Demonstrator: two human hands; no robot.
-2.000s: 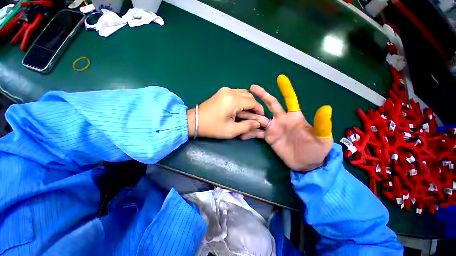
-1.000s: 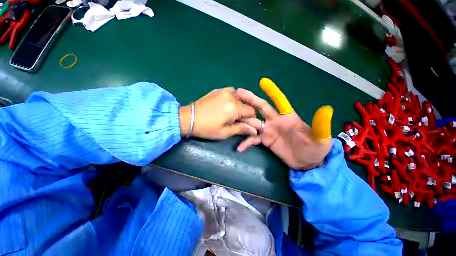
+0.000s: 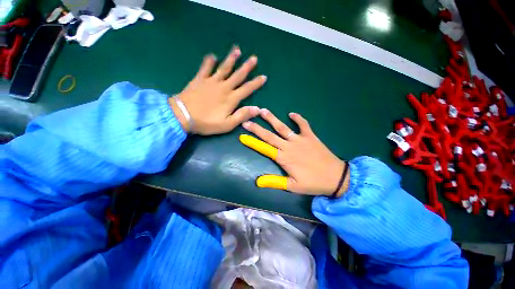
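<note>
My left hand point(image 3: 216, 101) is over the green bench point(image 3: 316, 73), palm down, fingers spread, slightly blurred, with a silver bracelet at the wrist. It holds nothing. My right hand point(image 3: 308, 161) is also palm down with fingers apart, empty, wearing a ring and a dark wristband. Yellow finger cots point(image 3: 261, 147) cover its thumb and forefinger. The fingertips of the two hands meet or nearly meet near the middle. Red-handled tools point(image 3: 460, 141) with white tags lie in a tangled heap on the right.
A phone point(image 3: 36, 63) lies at the far left beside a few red tools point(image 3: 11, 51). A yellow rubber band point(image 3: 66, 83) and crumpled white wipes point(image 3: 104, 25) lie near it. A white stripe point(image 3: 327, 36) crosses the bench. A translucent bag point(image 3: 265, 251) is below the bench edge.
My left hand has let go of my right hand's fingers and spread open, moving up and left. My right hand has turned from palm up to palm down.
</note>
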